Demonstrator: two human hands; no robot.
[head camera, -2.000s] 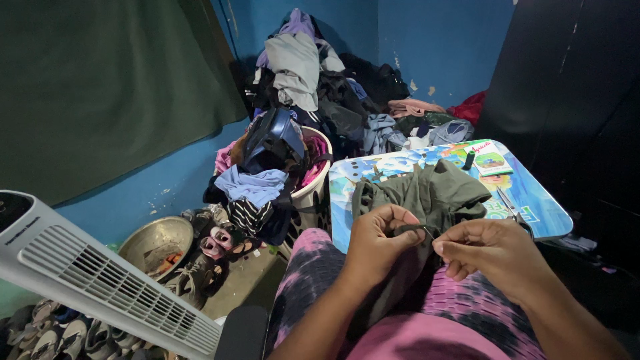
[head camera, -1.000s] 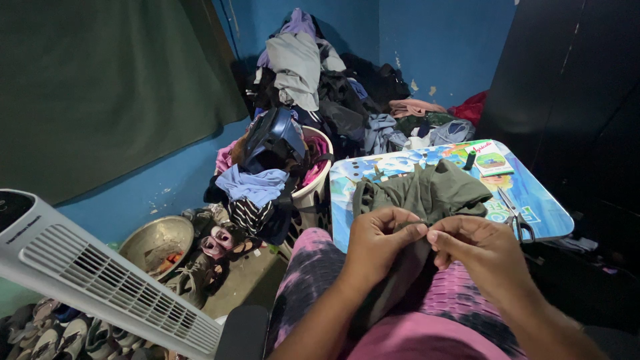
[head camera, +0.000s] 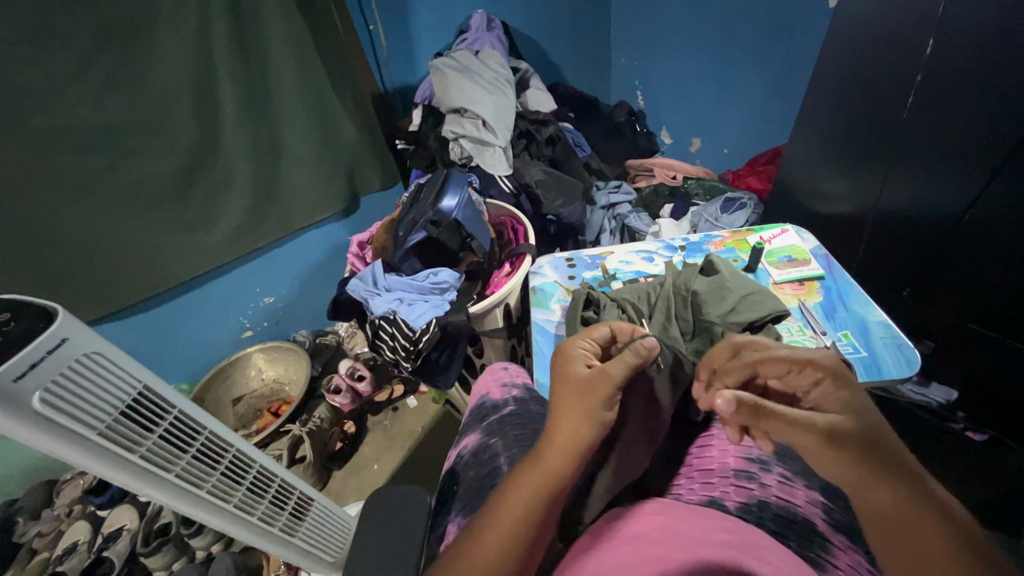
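Note:
My left hand (head camera: 602, 376) pinches an edge of the dark olive cloth (head camera: 688, 308) between thumb and forefinger. A thin needle (head camera: 646, 326) sticks up at those fingertips. To the right, my right hand (head camera: 768, 392) is raised over the cloth with its fingers curled and thumb near them; whether it holds thread cannot be made out. The cloth lies partly on the picture-topped small table (head camera: 552, 280) and hangs down over my lap. Beyond it on the table are a dark thread spool (head camera: 754, 256), a needle packet (head camera: 788, 254) and scissors (head camera: 818, 324), partly hidden by my right hand.
A white tower fan (head camera: 184, 424) slants across the lower left, with shoes (head camera: 116, 532) behind it. A metal basin (head camera: 216, 384) sits on the floor. Left of the table stands a full laundry basket (head camera: 506, 308), and a large heap of clothes (head camera: 480, 96) fills the corner.
My hands, close together at the cloth a second ago, are now apart, the right one moved away to the right. The needle now shows upright at my left fingertips.

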